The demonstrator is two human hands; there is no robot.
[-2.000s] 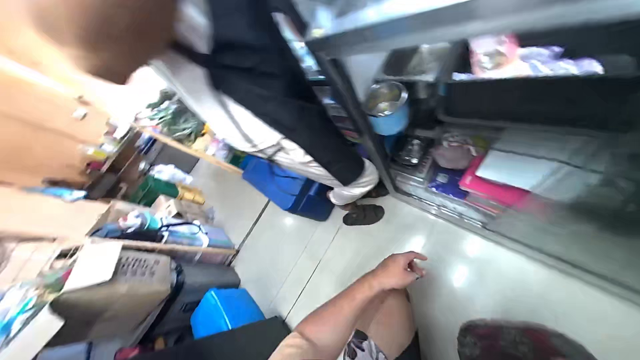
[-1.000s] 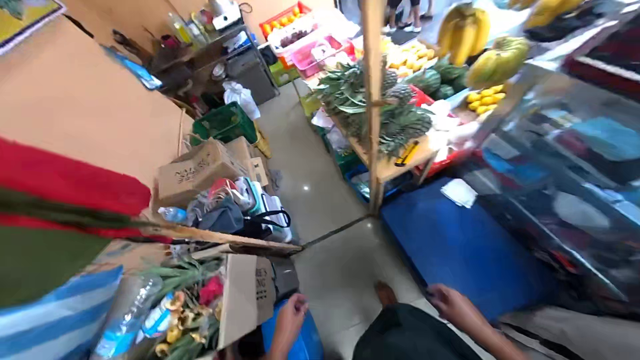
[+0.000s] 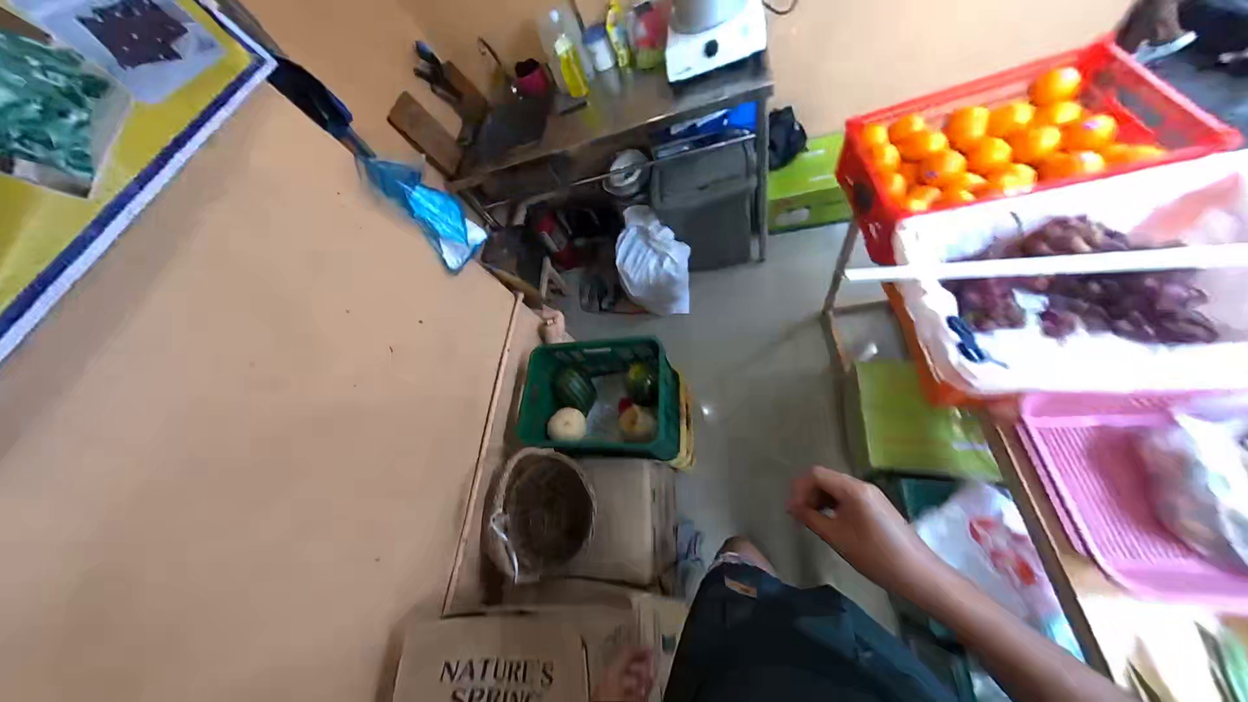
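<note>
My right hand (image 3: 838, 502) hangs over the walkway at the lower right, fingers loosely curled around a gap and nothing visible in them. Nearest to it are a pink plastic tray (image 3: 1082, 497) and a green box (image 3: 907, 419) under the stand. Blurred at the bottom edge, my left hand (image 3: 629, 673) is over a cardboard box (image 3: 487, 653) that bears print; whether it touches the box cannot be told. A wicker basket (image 3: 546, 512) stands on another box, beyond my left hand. Past it, a green plastic crate (image 3: 597, 450) holds watermelons and pale round fruit.
At the right, a red crate (image 3: 868, 214) of oranges adjoins a lined tray (image 3: 1072, 366) of grapes with dark-handled scissors (image 3: 965, 339). A metal table (image 3: 624, 107) with a white scale (image 3: 717, 44) stands ahead. A white bag (image 3: 651, 261) lies on the floor (image 3: 751, 361); a wall is on the left.
The view has swung and moved forward along the walkway, so the green crate and metal table are nearer. The person seen two seconds ago is out of view.
</note>
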